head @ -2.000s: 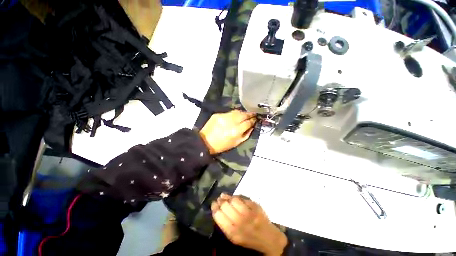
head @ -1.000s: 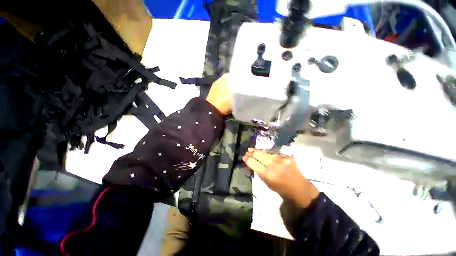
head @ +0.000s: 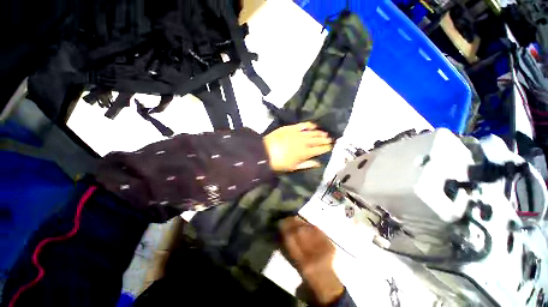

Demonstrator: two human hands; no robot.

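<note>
The camouflage panel runs diagonally over the white table, left of the sewing machine, and down toward my lap. My left hand lies flat on the panel's middle, fingers extended and spread slightly. My right hand is blurred at the panel's right edge near the lap; its fingertips are unclear, so its grip cannot be told. The needle area is right of the panel, which appears apart from it. A short black strap sticks out from the panel's left edge.
The black strap pile lies at the upper left, with strap ends hanging over the white table. A blue bin stands behind the table. Thread snips lie at the lower right. Cardboard shows at the top.
The view has turned, so the machine appears lower and further right. The panel now lies beside the machine head. My left hand has come out from behind the head; my right hand has moved toward my lap.
</note>
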